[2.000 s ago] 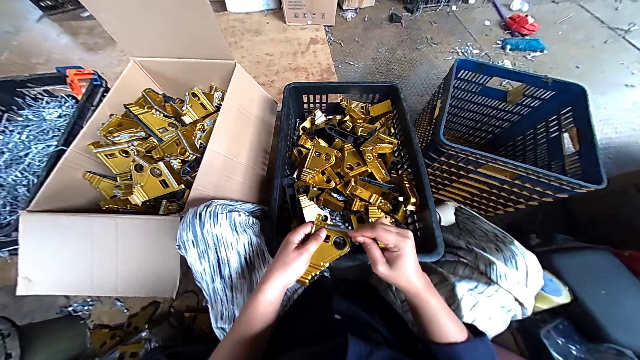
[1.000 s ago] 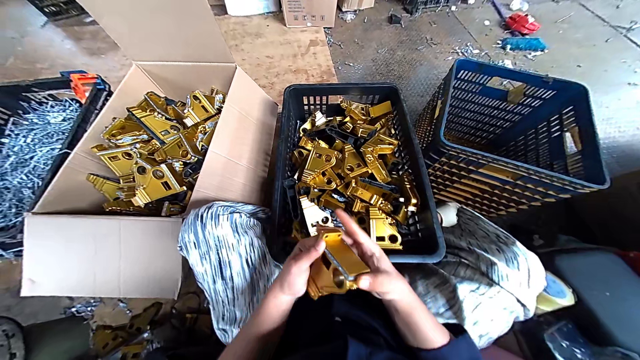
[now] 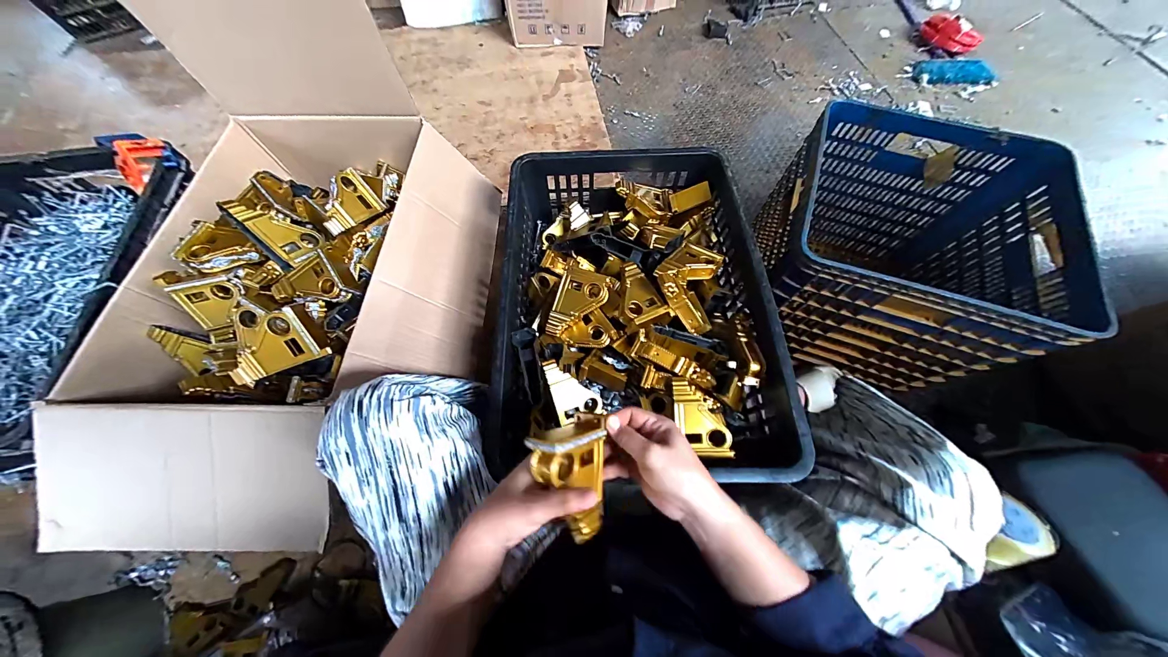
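Note:
My left hand (image 3: 534, 506) grips a gold, metallic-looking bracket-shaped part (image 3: 573, 470) from its lower left, just in front of the black crate. The fingers of my right hand (image 3: 659, 456) close on the upper right edge of that same part. A pale strip shows along its top. Beyond my hands, a black plastic crate (image 3: 796, 429) holds many similar gold parts (image 3: 584, 301), with some black pieces among them. An open cardboard box (image 3: 415, 301) at the left contains more gold parts (image 3: 274, 338).
At far left, a black crate (image 3: 155, 214) holds many silver screws or similar fasteners (image 3: 55, 283). A blue plastic crate (image 3: 958, 306) stands on the right. Patterned cloth (image 3: 401, 484) covers my legs. More gold parts (image 3: 205, 630) lie at the lower left.
The gold part has been turned in my hands and now stands more upright. My right hand, spread open one second ago, now has its fingers at the part's upper edge.

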